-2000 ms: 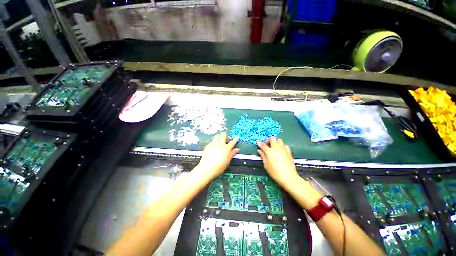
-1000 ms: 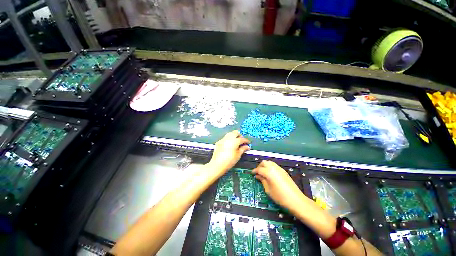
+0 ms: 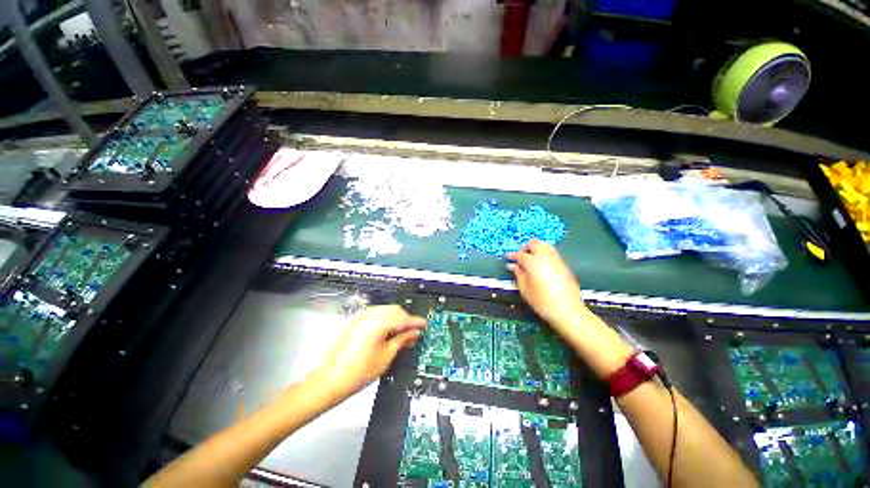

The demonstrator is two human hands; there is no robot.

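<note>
Green circuit boards (image 3: 458, 348) sit in a black carrier frame (image 3: 486, 395) in front of me. My left hand (image 3: 377, 343) is at the boards' upper left corner, thumb and fingertips pinched together; whether a small part is between them cannot be seen. My right hand (image 3: 546, 278) is at the front edge of the pile of blue components (image 3: 510, 229), fingers bent and close together; what they hold, if anything, is too small to tell. A red wrist strap (image 3: 633, 374) with a dark cord is on my right wrist. White components (image 3: 396, 212) lie left of the blue pile.
A clear bag of blue components (image 3: 692, 229) lies right on the green mat (image 3: 591, 262). Yellow components (image 3: 847, 195) fill a bin far right. Stacked pallets (image 3: 172, 143) stand left, beside a pink-white cloth (image 3: 294, 178). Another board carrier (image 3: 792, 381) is at right. A green fan (image 3: 763, 84) stands behind.
My left hand has moved from the shelf edge down and left to the boards' corner. My right hand has moved from the boards up to the blue pile.
</note>
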